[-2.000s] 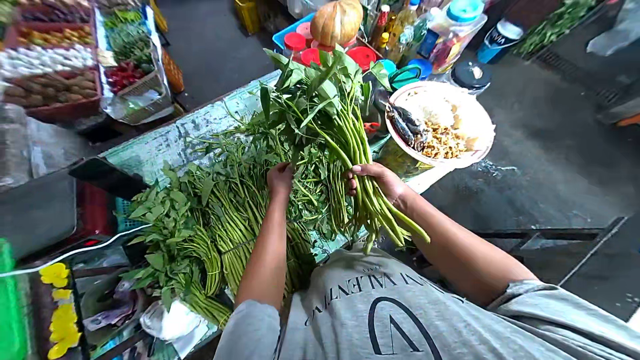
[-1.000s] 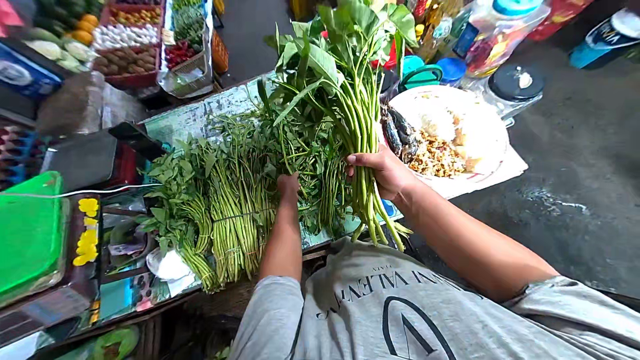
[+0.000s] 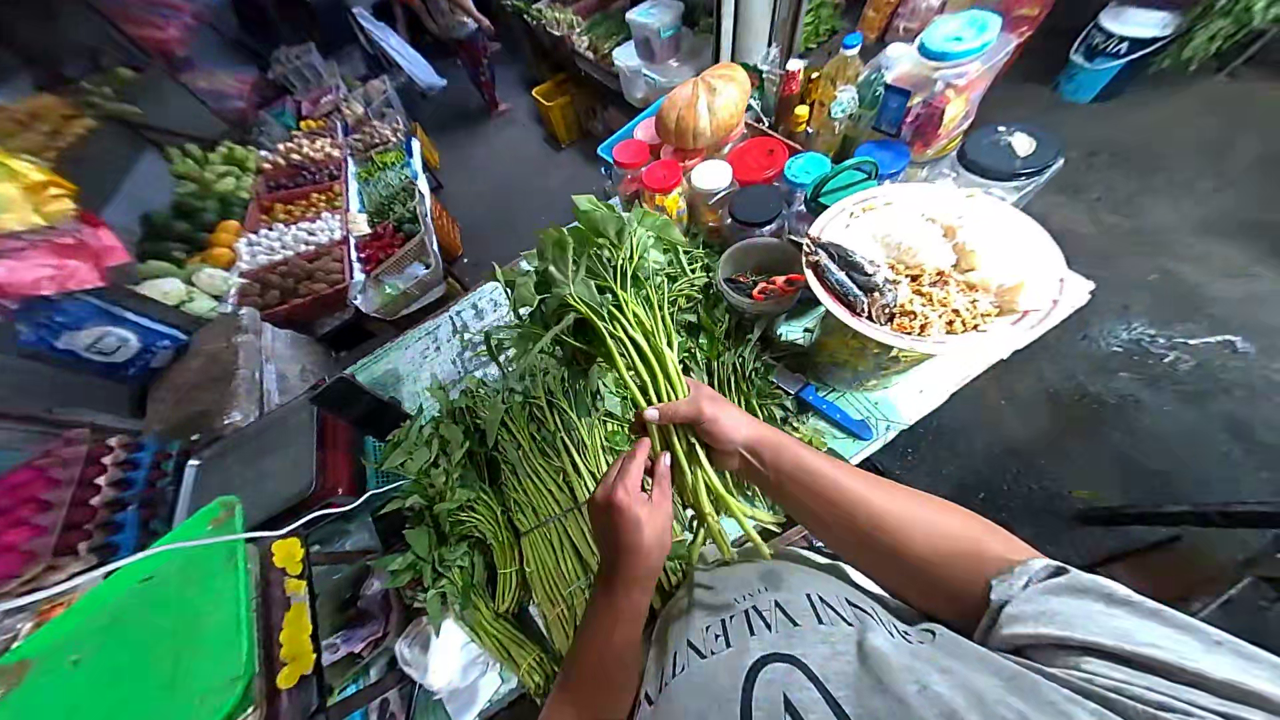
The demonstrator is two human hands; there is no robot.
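A bunch of long-stemmed leafy greens point(image 3: 640, 340) is gripped round its stems by my right hand point(image 3: 705, 425), leaves pointing away from me and cut ends toward my shirt. My left hand point(image 3: 635, 500) is against the near side of the same stems, just below the right; whether its fingertips pinch a stem cannot be told. Beneath and to the left, tied bundles of greens point(image 3: 550, 520) lie on the green-painted table point(image 3: 440, 345). More loose greens lie under the held bunch. A knife with a blue handle point(image 3: 835, 412) rests right of my right hand.
Beyond the greens are a bowl with red peppers point(image 3: 762, 275), a large plate of rice and fish point(image 3: 935, 270), lidded jars point(image 3: 757, 160) and a pumpkin point(image 3: 703, 105). At left are a scale point(image 3: 265, 460), a green lid-like board point(image 3: 150, 620), a white cord point(image 3: 200, 543) and egg trays point(image 3: 95, 500).
My left hand has moved right, from the greens on the table to the stems of the bunch in my right hand. The bunch is lower, and the bowl of peppers and the knife now show.
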